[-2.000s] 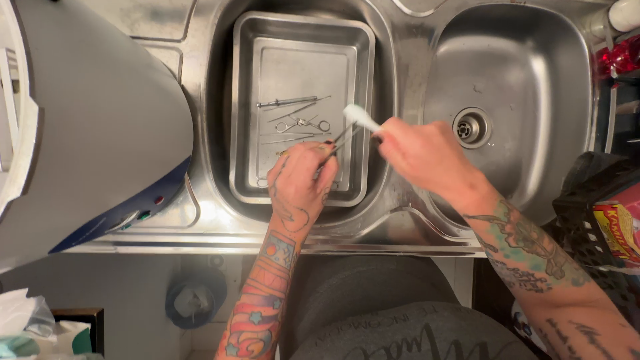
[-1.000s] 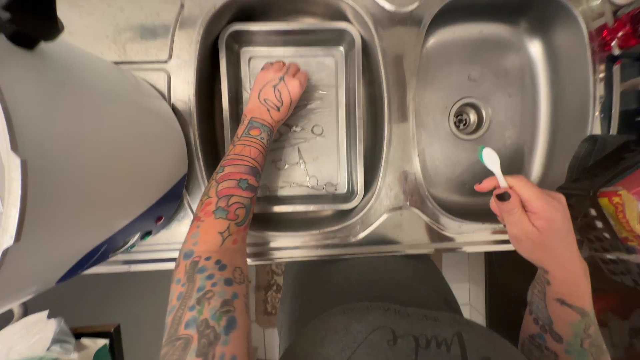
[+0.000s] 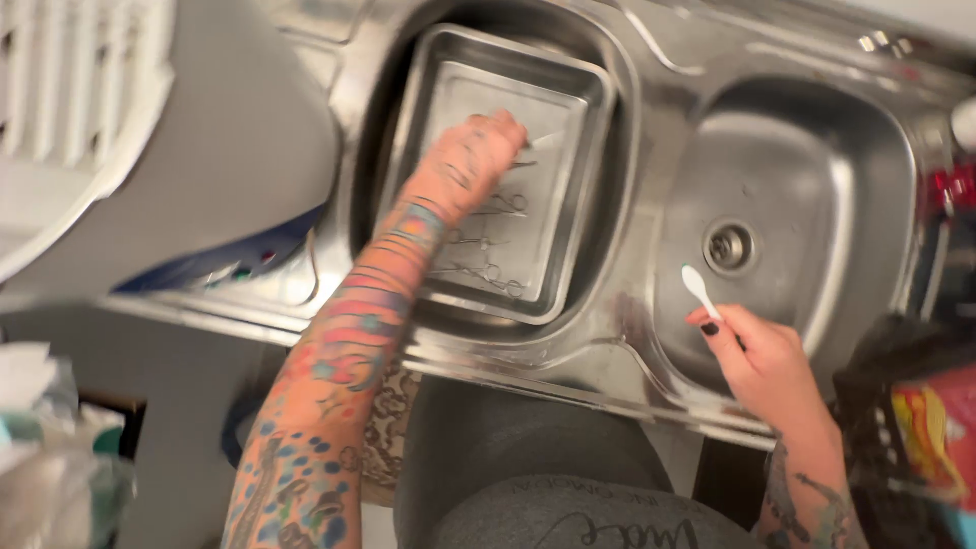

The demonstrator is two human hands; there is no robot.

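My left hand reaches over the rectangular stainless steel tray, which sits in the left sink basin. Its fingers are blurred and bent down near the metal instruments at the tray's middle; whether they hold one cannot be told. Several scissor-like instruments with ring handles lie in the lower part of the tray, and another ring-handled one lies just below the hand. Over the right basin, my right hand grips a white-handled brush, its head pointing up and left, with a little green at the tip.
The right sink basin has a drain near the brush. A large grey-white appliance with a blue base stands at the left. Crumpled bags lie at lower left. A black basket with a red and yellow packet is at the right edge.
Two seconds ago both hands met over the tray with the brush at an instrument. The hands have since parted, the left staying over the tray. The view has tilted.
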